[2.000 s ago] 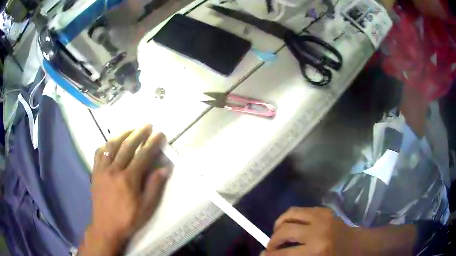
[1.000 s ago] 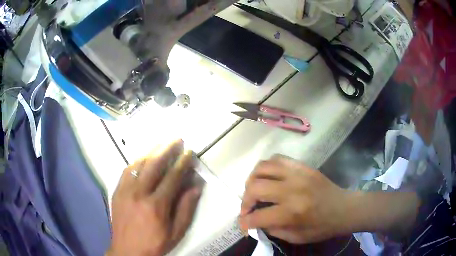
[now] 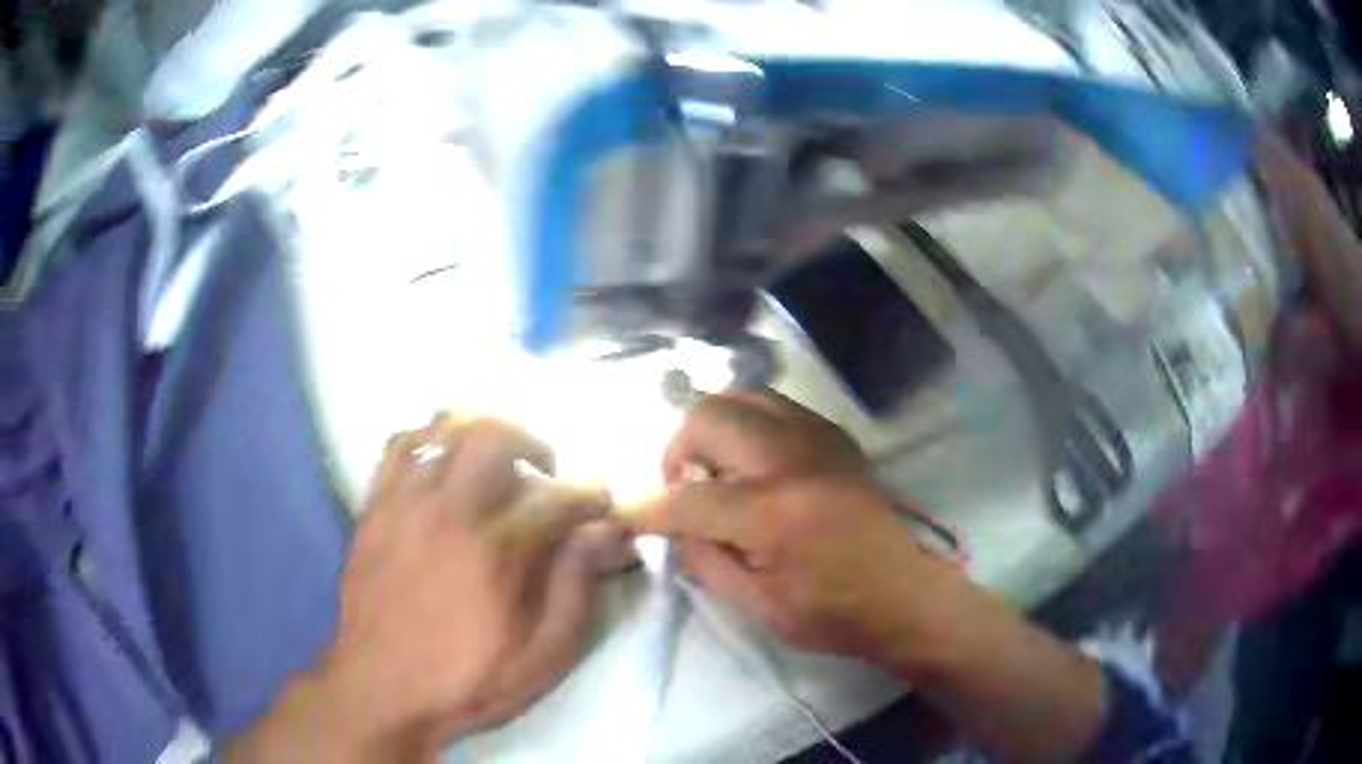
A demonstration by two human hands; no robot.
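Observation:
My left hand [image 3: 486, 545] and my right hand [image 3: 777, 515] meet just in front of the sewing machine's needle area, with fingertips nearly touching in the lamp glare. Both hands pinch a narrow white strip [image 3: 662, 605], which hangs down between them toward the table's front edge. A thin pale thread runs from beside my right hand down to the right. The exact hold at the fingertips is washed out by glare. The sewing machine head [image 3: 650, 209], white with a blue band, stands right behind the hands and is blurred.
Dark blue-grey cloth [image 3: 232, 493] lies at left. A black smartphone [image 3: 869, 321] and black shears [image 3: 1031, 366] lie right of the machine. The pink snips [image 3: 938, 533] are mostly hidden behind my right hand. Red material [image 3: 1270, 493] shows at far right.
The view has shifted, so the machine appears more central. My right hand has moved up and left from the table edge to meet my left hand near the needle area, and now covers most of the snips.

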